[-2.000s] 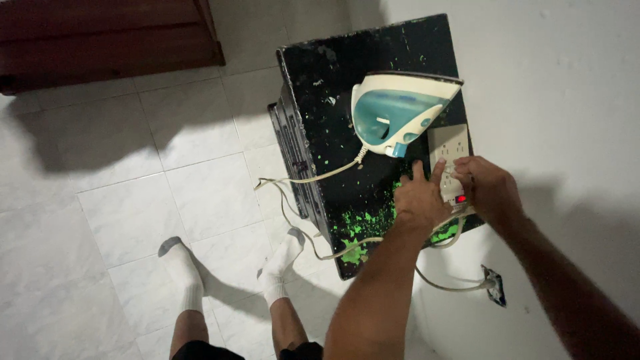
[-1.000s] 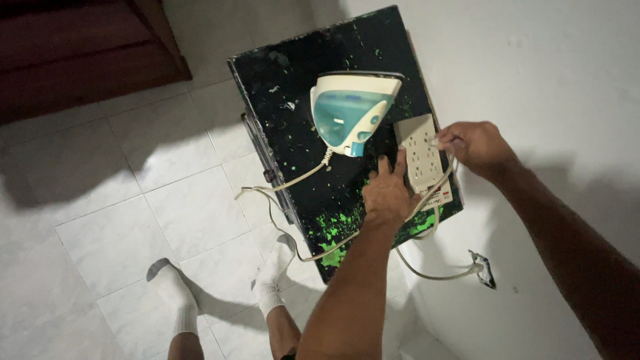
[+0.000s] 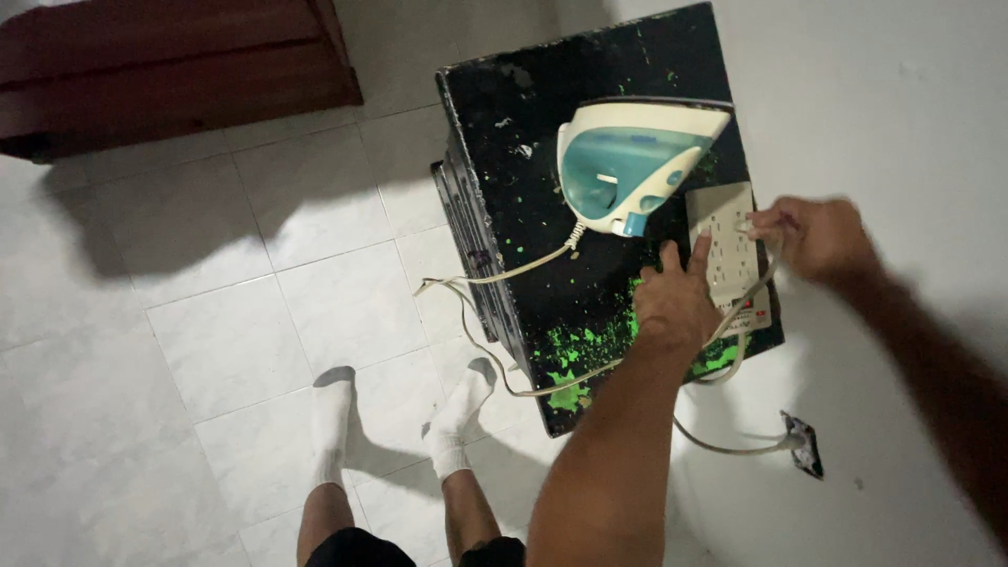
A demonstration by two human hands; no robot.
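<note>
A white and teal clothes iron [image 3: 622, 169] lies on the black, paint-chipped top of a small cabinet [image 3: 543, 236]. Beside it, along the wall-side edge, is a white power strip [image 3: 726, 252] with several outlets and a red-lit switch. My left hand [image 3: 677, 295] rests with fingers spread on the cabinet top and the strip's near edge. With my right hand [image 3: 819, 236] I pinch the plug end of the pale power cord [image 3: 752, 295] at an upper outlet; whether its prongs are inserted cannot be told. The cord loops past my left forearm and back to the iron.
A wall outlet [image 3: 802, 445] with a cable in it sits on the white wall at the lower right. My feet in white socks stand on the tiled floor [image 3: 339, 323] left of the cabinet. Dark red wooden furniture [image 3: 173, 63] occupies the upper left.
My right hand has moved from near the red switch to the upper end of the strip. My left hand has shifted, uncovering more of the strip's outlets.
</note>
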